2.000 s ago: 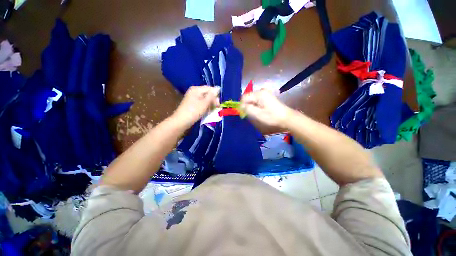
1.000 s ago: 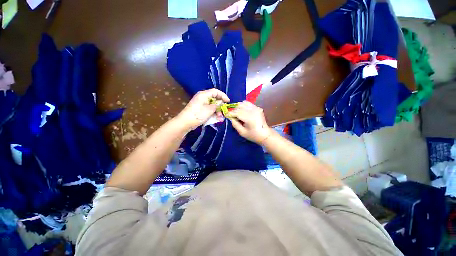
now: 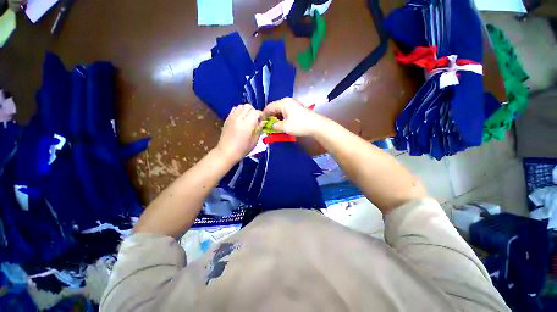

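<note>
A navy bundle of cut pieces lies at the front edge of the brown table, its ends fanned out. A red tie strip crosses its middle, with a white bundle ticket beside it. My left hand and my right hand are close together over the middle of the bundle. Their fingers pinch a yellow-green tie strip between them. The fingertips partly hide the strip, so its knot cannot be made out.
A tied navy bundle lies at the right, with a green fabric heap beyond it. More navy bundles lie left. A long dark strip, green scrap and light blue paper slip lie behind.
My hands have stayed over the bundle's middle and drawn closer together around the yellow-green strip. They were further apart two seconds ago. The view has shifted slightly.
</note>
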